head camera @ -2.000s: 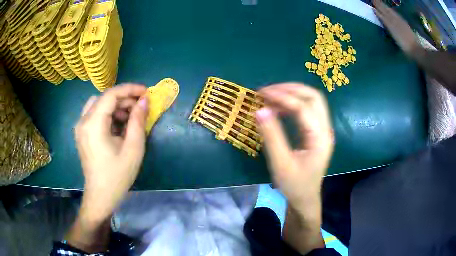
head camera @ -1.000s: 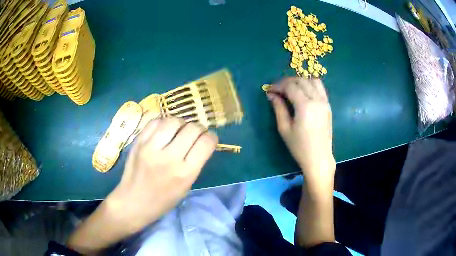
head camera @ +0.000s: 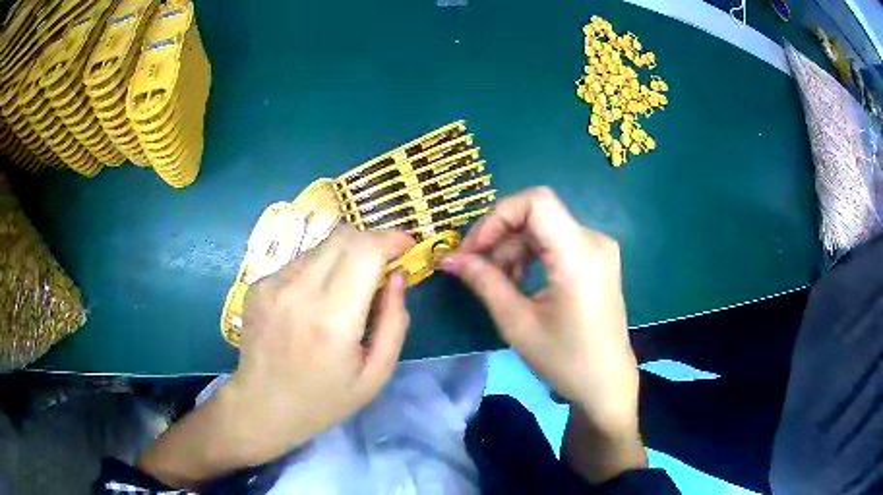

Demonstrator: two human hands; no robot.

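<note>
My left hand [head camera: 315, 314] holds a yellow moulded body [head camera: 423, 257] flat between thumb and fingers, near the bench's front edge. My right hand [head camera: 552, 280] has its thumb and index fingertips pinched at the body's right end, by the dark opening. A clip between those fingertips cannot be made out. The nested working stack [head camera: 411, 179] lies fanned edge-on just beyond the held body. Bodies set aside [head camera: 276, 237] overlap left of the stack, partly under my left hand. The loose clip pile [head camera: 620, 92] lies at the far right of centre.
Supply stacks of bodies [head camera: 169, 92] stand at the upper left. A bag of small parts [head camera: 34, 280] is at the left edge and a bag of pale parts [head camera: 837, 145] at the right. A white strip [head camera: 716, 34] borders the dark green bench. A dark-clothed person [head camera: 837, 377] is at the right.
My left hand has lifted a body from beside the stack. My right hand has moved left from near the clip pile to that body's end. The stack now lies fanned with its slats edge-on.
</note>
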